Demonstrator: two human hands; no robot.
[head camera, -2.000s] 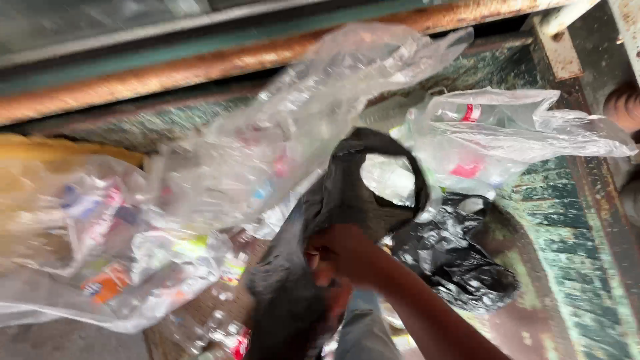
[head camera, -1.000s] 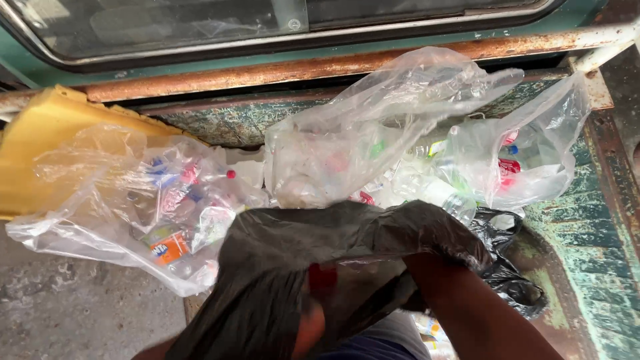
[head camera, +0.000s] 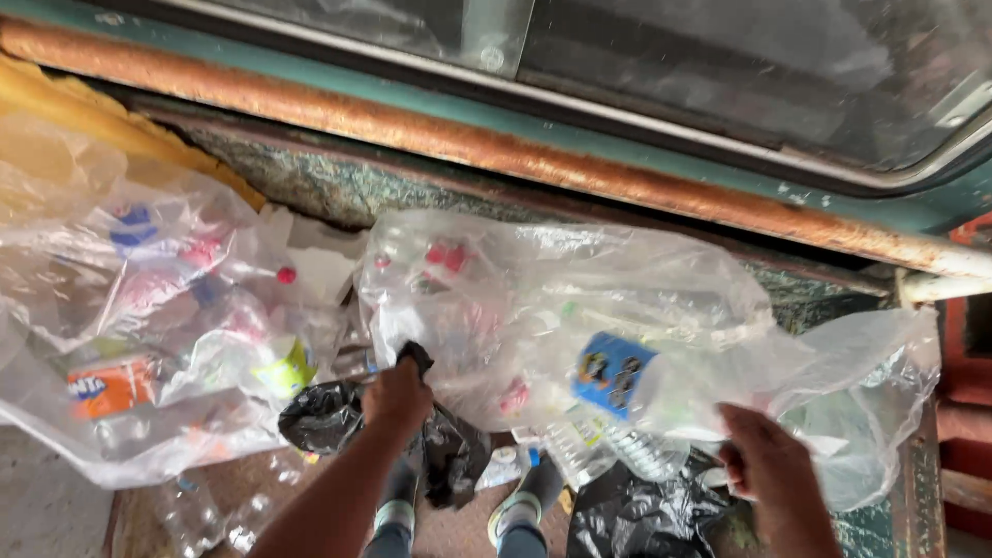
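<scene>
My left hand (head camera: 397, 397) grips a bunched black plastic bag (head camera: 457, 457), which hangs down above my feet. My right hand (head camera: 763, 457) is at the lower right, its fingers partly curled, beside a clear plastic bag (head camera: 659, 287) of plastic bottles; whether it holds the film there cannot be told. A blue label (head camera: 612, 373) shows in that bag. Another clear bag (head camera: 155, 310) of bottles lies at the left, with an orange Fanta label (head camera: 112, 387) inside. A further clear bag (head camera: 868, 403) lies at the right. Loose clear bottles (head camera: 577, 449) lie below the middle bag.
A rusty metal pipe (head camera: 465, 136) runs across above the bags, under a framed window (head camera: 697, 70). Yellow foam-like material (head camera: 132, 132) is at the upper left. Another black plastic bag (head camera: 639, 511) lies at the lower right. More bottles (head camera: 190, 515) lie at the lower left.
The black bag, spread wide in front of me a second ago, is now bunched in my left hand. My right hand has come away from it, to the right.
</scene>
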